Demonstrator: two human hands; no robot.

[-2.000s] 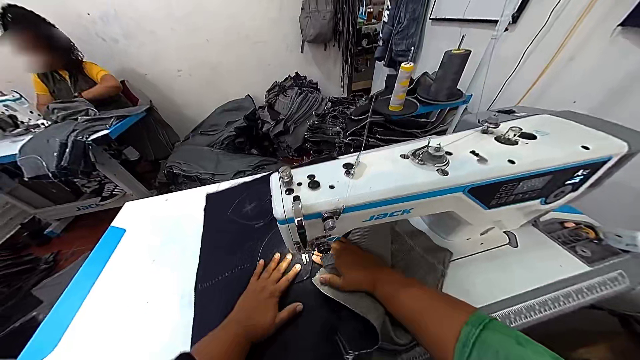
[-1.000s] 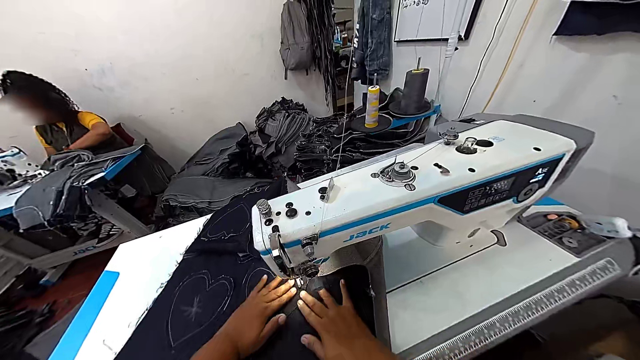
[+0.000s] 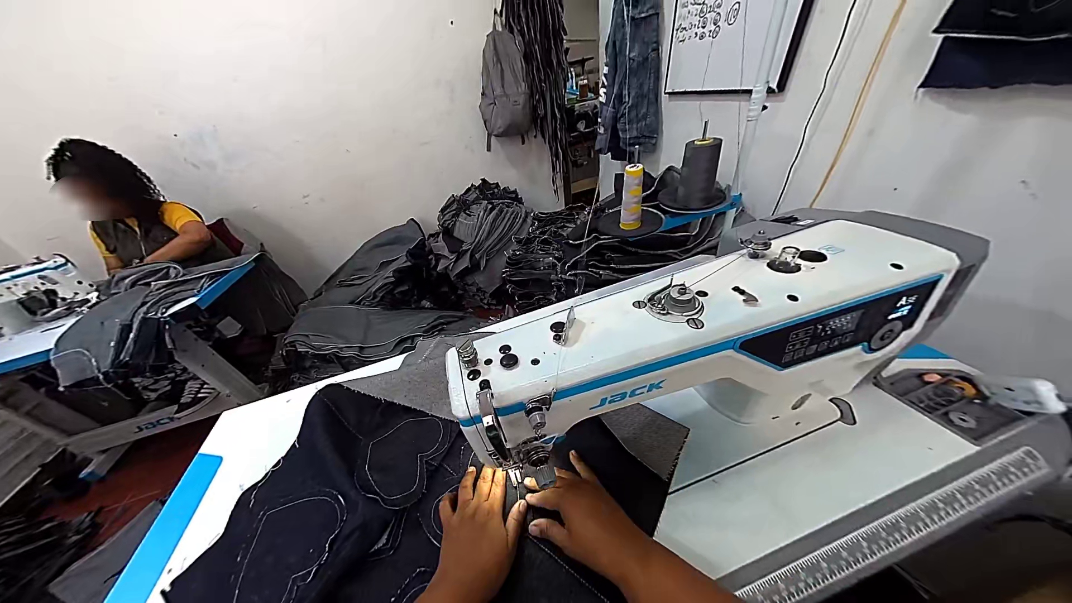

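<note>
A white Jack sewing machine stands on its table, its presser foot down near my fingertips. Dark denim fabric with stitched heart outlines spreads left of the needle and runs beneath the foot. My left hand lies on the fabric just left of the foot, fingers forward and thumb toward the seam. To the right of the foot, my right hand rests on the fabric, fingers spread; its fingertips near the needle partly hide the cloth there. Neither hand visibly grips a fold.
A ruler strip lines the table's front edge. Thread cones stand behind the machine. Piles of grey denim lie beyond the table. At the far left, a person sits at another machine. A small parts tray sits at right.
The fabric has shifted and turned under the machine; more heart outlines now show at left. My right hand was reaching beside the needle in the oldest frame and now lies on the cloth.
</note>
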